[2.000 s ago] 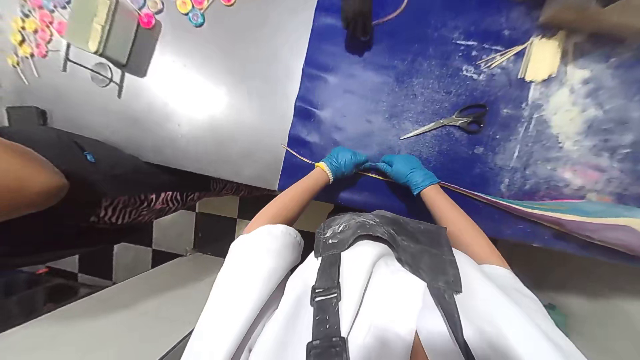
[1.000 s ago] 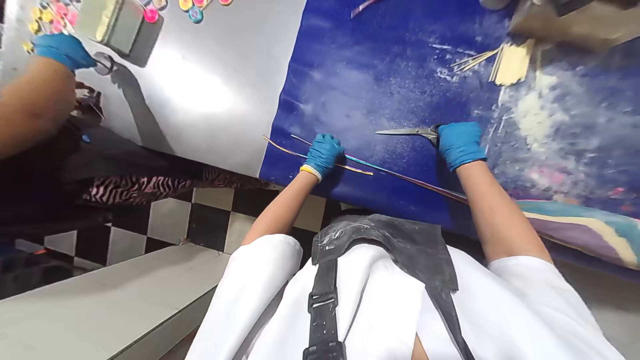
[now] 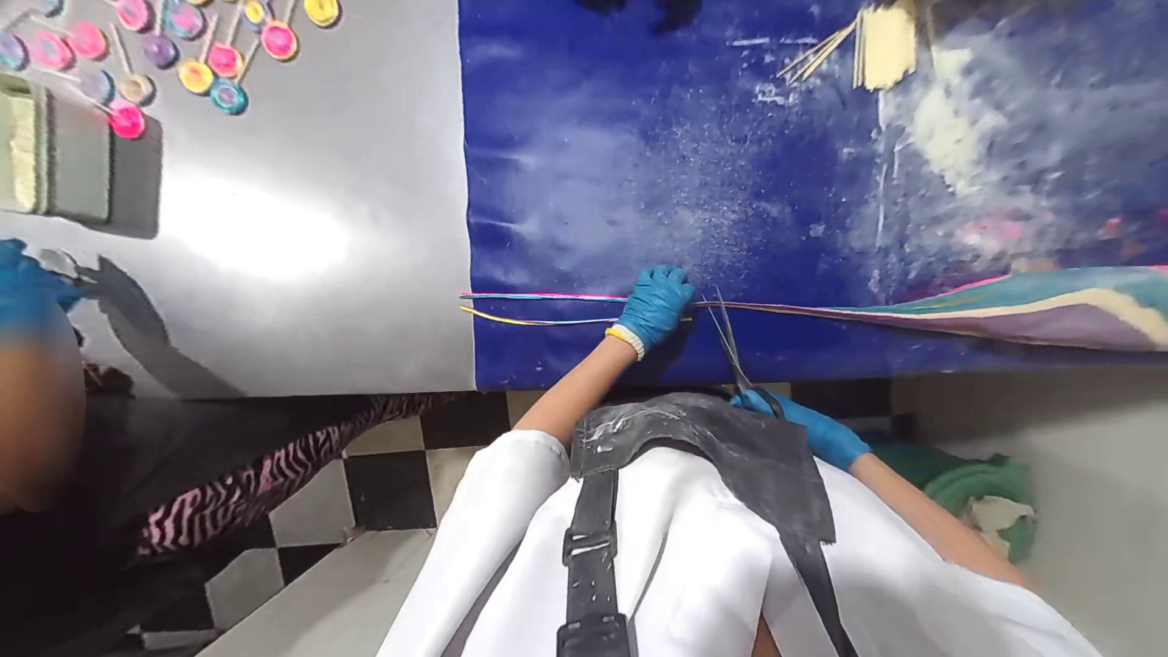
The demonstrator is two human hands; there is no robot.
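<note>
My left hand [image 3: 655, 308], in a blue glove, rests on thin candy strands over the blue mat. A pink and blue strand [image 3: 547, 297] and a yellow and blue strand [image 3: 538, 322] stick out to its left. Rightwards, the drawn-out rope [image 3: 785, 307] widens into a thick striped candy mass [image 3: 1049, 306] of teal, cream and purple. My right hand [image 3: 803, 424], also gloved, holds a pair of scissors [image 3: 727, 342] by the handles at the mat's front edge. The blades point up toward the rope, just right of my left hand; whether they touch it I cannot tell.
Round lollipops [image 3: 225, 60] lie on the metal table [image 3: 365, 109] at the upper left, near a lidded container [image 3: 78, 173]. A co-worker's gloved hand [image 3: 32, 287] is at the left edge. Wooden sticks [image 3: 885, 50] lie at the back. A green round object [image 3: 985, 502] is below, right.
My right hand has picked up the scissors from the mat and brought them to the front edge. A second strand now lies alongside the first under my left hand. The co-worker's gloved hand has moved down.
</note>
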